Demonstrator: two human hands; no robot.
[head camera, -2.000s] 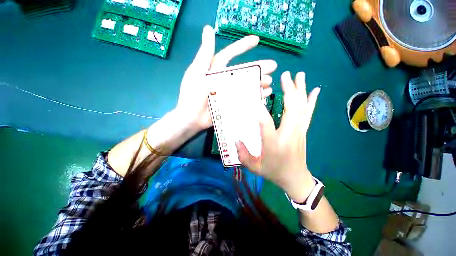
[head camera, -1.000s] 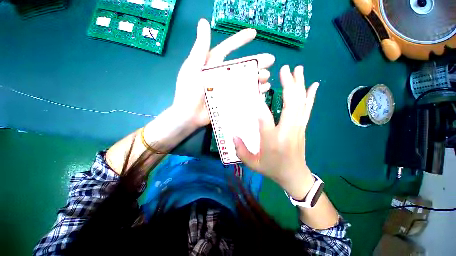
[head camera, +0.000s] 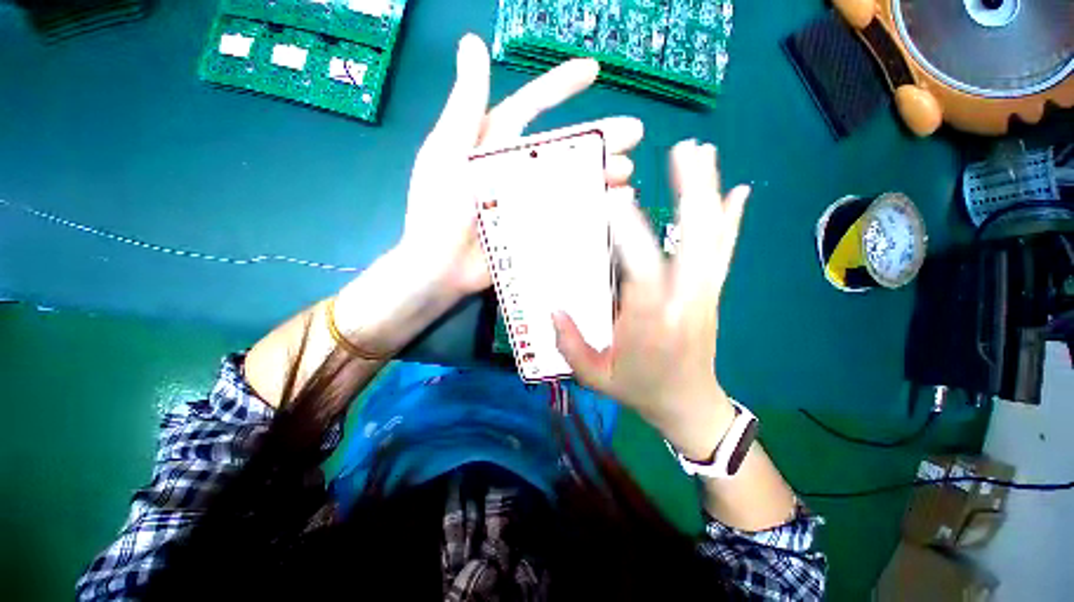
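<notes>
A smartphone with a bright white lit screen lies tilted in my left hand, whose fingers spread out beyond its far edge. My right hand is at the phone's right side, its thumb over the lower part of the screen and its other fingers raised apart and a little blurred. Whether the thumb touches the glass cannot be told. Part of a green circuit board shows beneath the hands; most of it is hidden.
Green panels with white labels lie far left. Stacked panels lie beyond the hands. At right are a yellow-and-black round pot, an orange fan and a black box. Thin wire trails at left.
The phone, my hands and the bench things appear slightly higher in the picture. My right hand's raised fingers have shifted and now blur. My left hand still holds the phone.
</notes>
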